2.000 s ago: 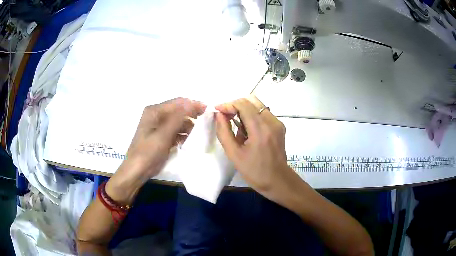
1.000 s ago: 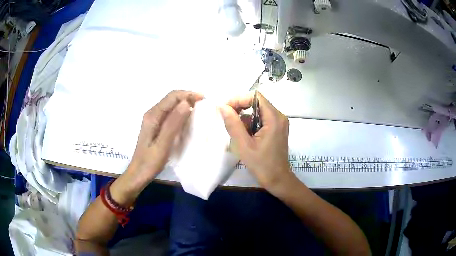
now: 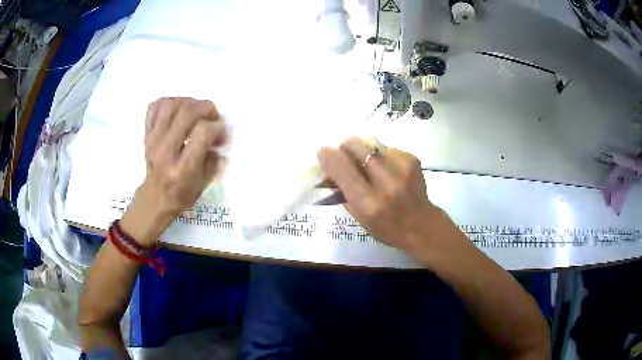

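Note:
A white fabric piece (image 3: 271, 186) spans between my hands over the table; it is overexposed and its outline blends into the white surface. My left hand (image 3: 184, 144) is closed on its left side, fingers curled, slightly blurred. My right hand (image 3: 376, 186) is at its right side, with fingers curled and a ring showing. Dark pointed thread snips (image 3: 329, 194) stick out to the left from under my right hand's fingers. Whether the right fingertips also pinch the cloth is hard to tell in the glare.
The sewing machine (image 3: 507, 105) stands at upper right, its needle area (image 3: 395, 95) beyond my right hand. A lamp (image 3: 336, 29) is left of it. A ruler (image 3: 521, 236) runs along the front edge. Crumpled white cloth (image 3: 53, 190) hangs at far left; a pink scrap (image 3: 619, 184) is at right.
My hands have moved apart, the left one up and leftward, the right one slightly right. The fabric has lifted from the front edge and is spread between them. The snips now point left.

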